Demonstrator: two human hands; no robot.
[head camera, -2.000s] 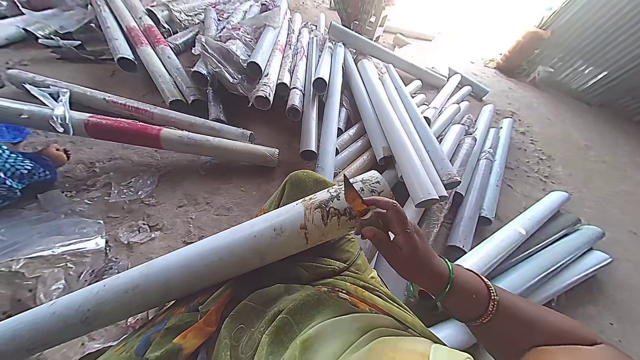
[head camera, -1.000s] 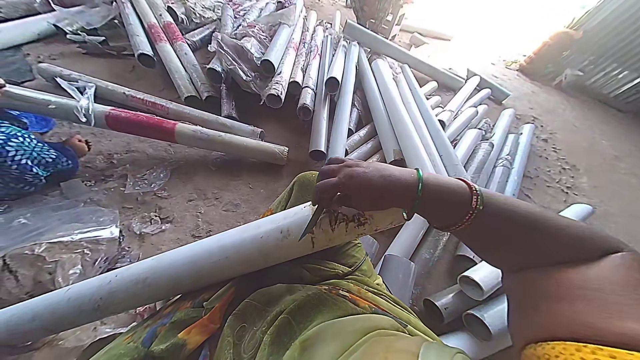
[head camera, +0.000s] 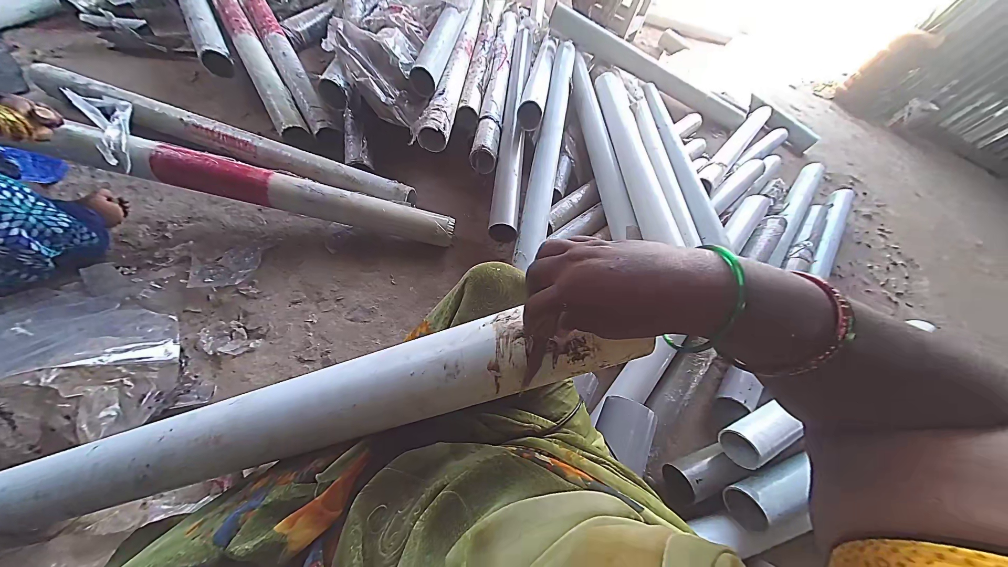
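Note:
A grey plastic pipe (head camera: 315, 402) lies slanted across my lap, its far end resting on my raised knee. Dark brown smears and scrapes mark the pipe near that end. Above the smeared part, my right hand (head camera: 622, 287) is bent down at the wrist, its fingers closed on a thin dark blade-like piece (head camera: 537, 358) whose tip touches or nearly touches the pipe's surface. Green and red bangles circle my right wrist. What the piece is made of cannot be told. My left hand is out of view.
Many grey pipes (head camera: 630, 157) are heaped ahead and to the right, some in plastic wrap. Two red-banded pipes (head camera: 213, 175) extend from the left, where another person's hand (head camera: 27, 118) and foot (head camera: 106, 206) show. Torn plastic film (head camera: 87, 339) litters the dirt floor. Corrugated sheeting (head camera: 937, 87) stands at upper right.
Two seconds ago my right hand was at the pipe's far end with the thin piece pointing up; now it is over the smeared part and the piece points down. Another person's hand has appeared at left.

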